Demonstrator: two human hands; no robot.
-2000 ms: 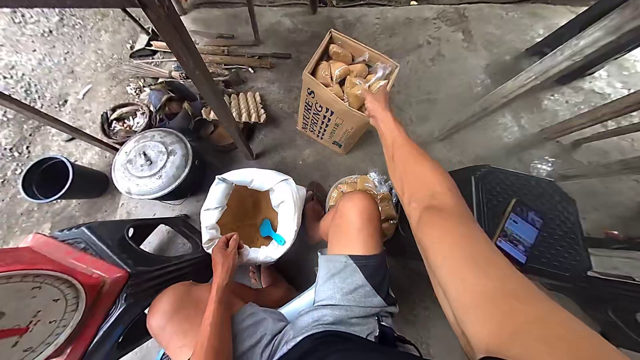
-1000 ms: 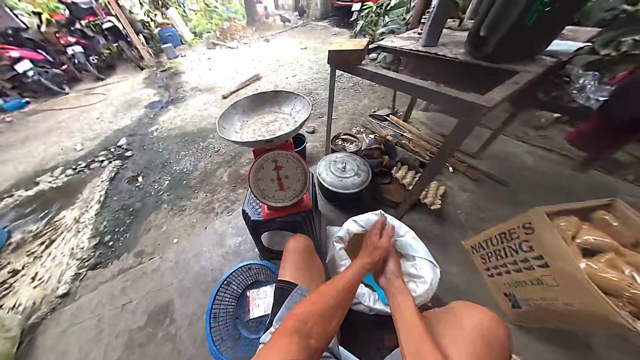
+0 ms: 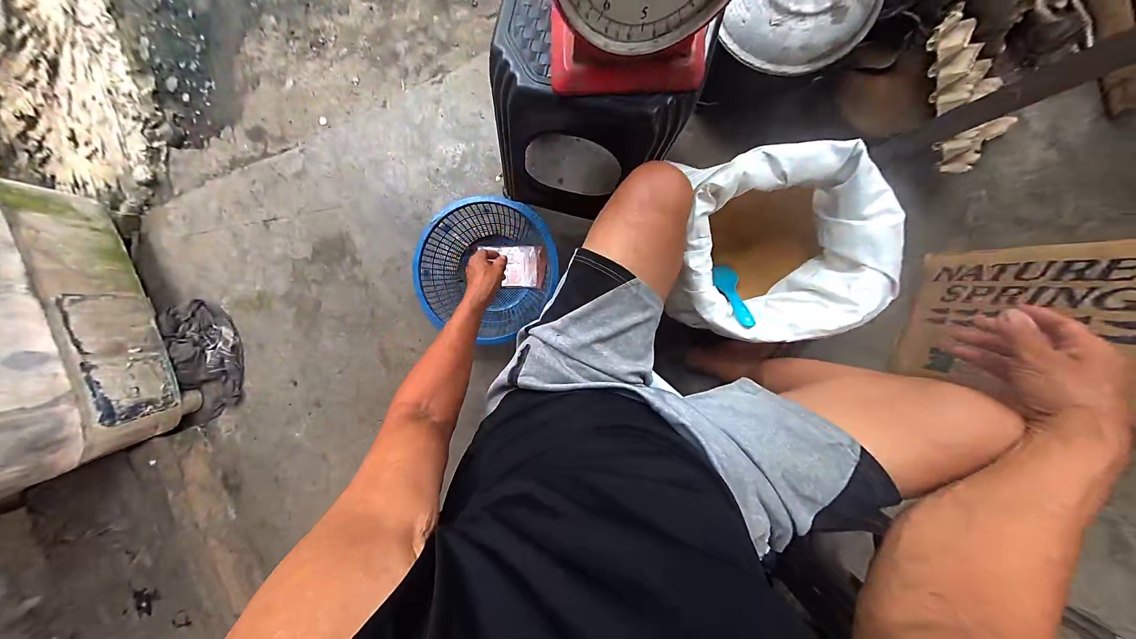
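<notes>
My left hand [image 3: 487, 272] reaches down into a blue plastic basket [image 3: 429, 300] on the floor, its fingers closed on the edge of a clear plastic packet [image 3: 524, 266] with pinkish print. At the right, my right hand [image 3: 1052, 359] is held palm up with fingers apart, empty, above my knee and in front of a cardboard carton [image 3: 941, 293] bearing print. Between my legs and the carton stands a white sack [image 3: 856, 213] with a rolled rim, brown granular stuff [image 3: 768, 235] inside. A turquoise scoop [image 3: 733, 297] lies in the sack near its lower left rim.
A red dial scale [image 3: 630, 71] rests on a black plastic stool [image 3: 586, 124] beyond my knee. Beside it is a lidded metal pot [image 3: 794, 31]. Egg trays [image 3: 963, 98] and a dark table leg [image 3: 1038, 84] are at the upper right. A weathered block-like object [image 3: 98, 337] lies at the left.
My hands were together over the sack one second ago; now they are apart, the left in the basket and the right out by the carton. The view has tilted strongly downward.
</notes>
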